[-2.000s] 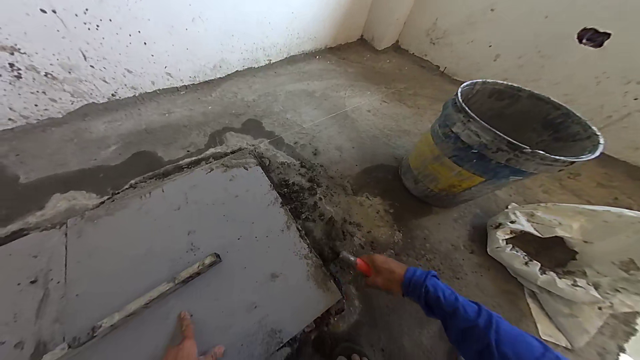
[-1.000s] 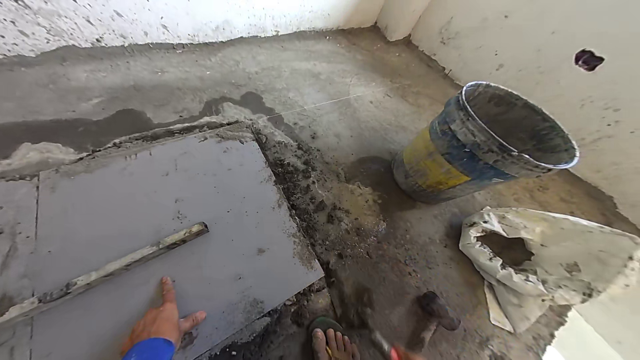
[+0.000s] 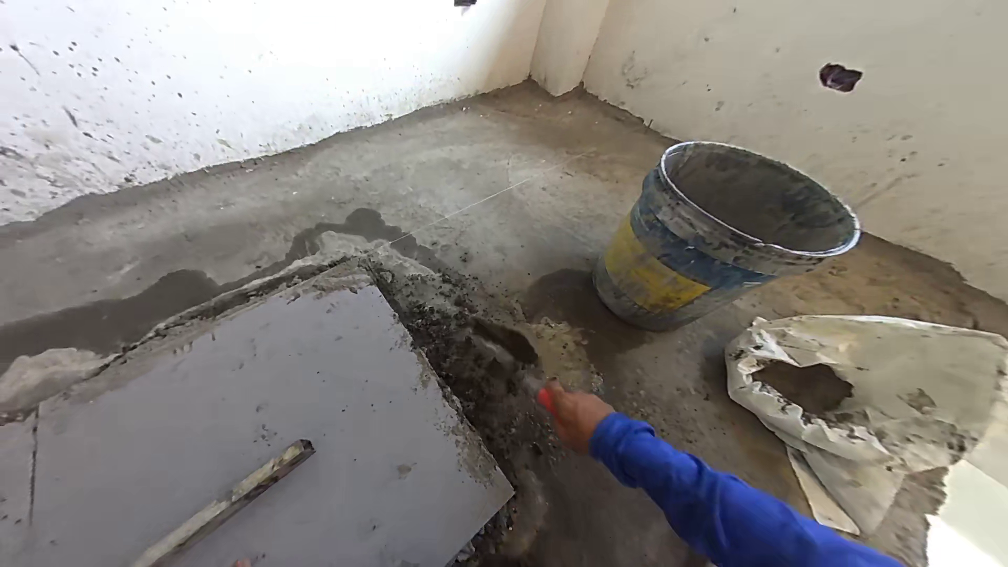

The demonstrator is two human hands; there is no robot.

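My right hand [image 3: 575, 416], in a blue sleeve, grips the red handle of a trowel [image 3: 508, 344]. Its blade, blurred and mortar-coloured, lies over the rough wet mortar [image 3: 449, 331] beside the tile's right edge. The large grey floor tile [image 3: 315, 378] has mortar smears along its borders. A mortar-stained straight bar [image 3: 228, 504] rests across its lower part. Only a fingertip of my left hand [image 3: 242, 563] shows at the bottom edge, near the bar; the rest is out of view.
A mortar-stained bucket [image 3: 657, 268] with a yellow patch stands on the concrete floor at right. Nearer lies an opened pale sack [image 3: 890, 386] holding grey-brown material. A thin string [image 3: 472, 206] runs over the floor past the tile's far corner, towards the walls.
My right hand and trowel have moved from the bottom edge up to the mortar beside the tile. My left hand, spread on the tile before, has mostly left the view.
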